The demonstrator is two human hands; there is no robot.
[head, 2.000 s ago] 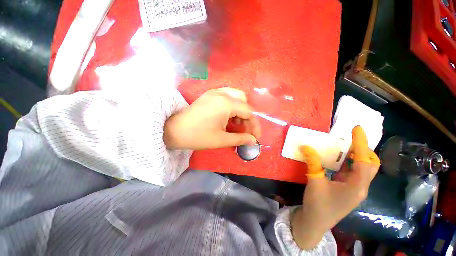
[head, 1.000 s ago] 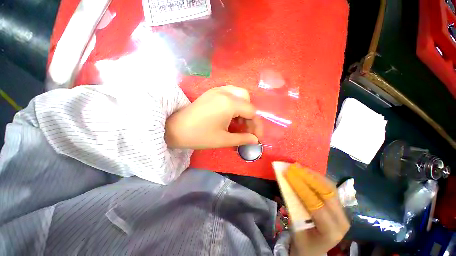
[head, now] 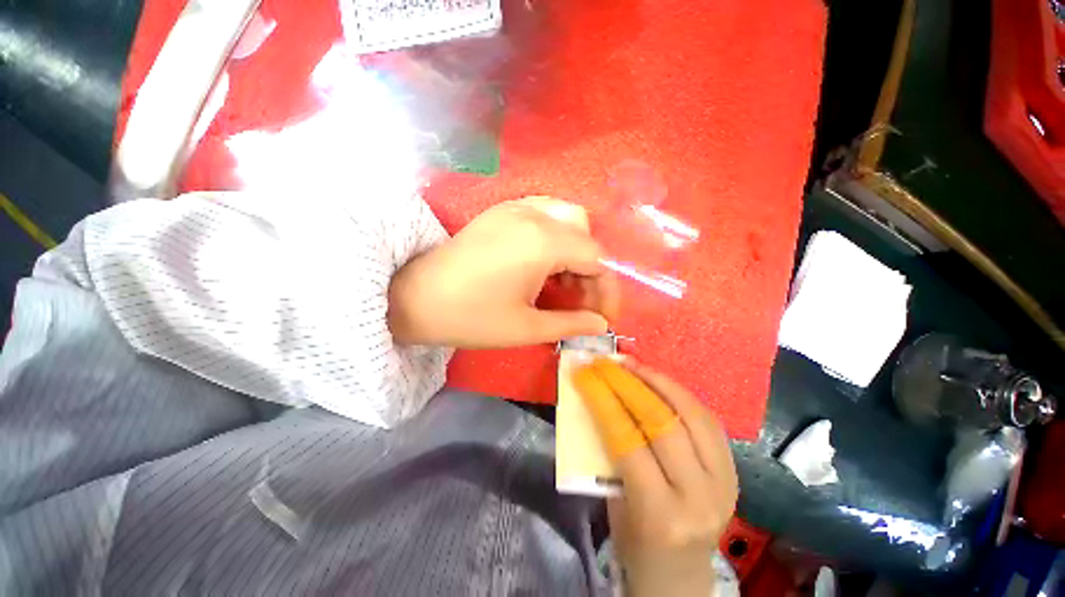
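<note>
The watch head point(head: 587, 344) lies at the near edge of the red mat point(head: 736, 152), mostly covered by the card. My left hand point(head: 508, 280) rests on the mat with thumb and fingertip at the watch head's upper edge, apparently pinching it or the film. My right hand point(head: 672, 466), with orange finger cots, holds the cream smoothing card point(head: 584, 434) with its far end on the watch head. Clear protective film point(head: 642, 278) shows as glare lines beyond my left fingers.
A white wipe point(head: 847, 308), a crumpled tissue point(head: 811, 454) and a clear bottle point(head: 969, 383) are on the dark bench at right. A red tray point(head: 1028, 111) is at upper right. A label point(head: 420, 21) and a long white strip point(head: 175, 111) are on the mat.
My right hand has brought the card from over the white wipe, leftward and nearer, onto the watch head. The card has turned lengthwise. My left hand has stayed in place.
</note>
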